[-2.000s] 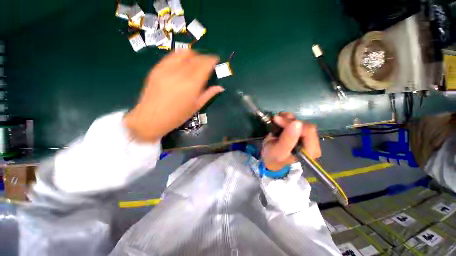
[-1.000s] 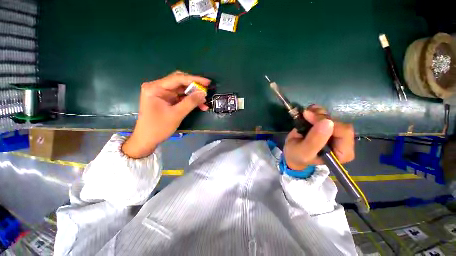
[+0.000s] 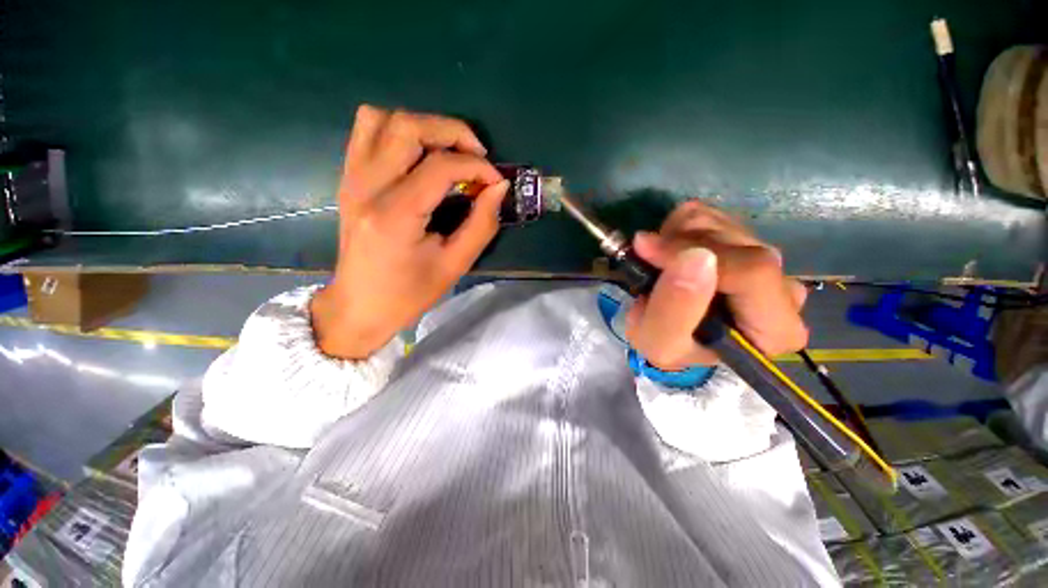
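My left hand (image 3: pixel 420 218) pinches a small battery cell (image 3: pixel 464 187), mostly hidden by the fingers; only a bit of its yellow edge shows. The fingertips are right beside a small dark circuit board (image 3: pixel 525 194) with a pale metal tab at its right end, on the green bench. My right hand (image 3: pixel 718 281) with a blue wrist band grips a black and yellow soldering iron (image 3: pixel 793 402). The iron's tip is at the tab end of the board; whether it touches cannot be told. A thin solder wire (image 3: pixel 195 226) runs from the left toward my left hand.
The solder spool stand (image 3: pixel 35 195) is at the far left bench edge. A brush (image 3: pixel 952 98) and the round tip cleaner (image 3: pixel 1014 121), cut off by the frame, are at the right. Cartons lie below the bench; another person's sleeve (image 3: pixel 1029 379) shows at the right edge.
My left hand first reached near the battery pile, then held a cell beside the board, and is now close against the board. The iron's tip has moved left to the board. The pile has left view.
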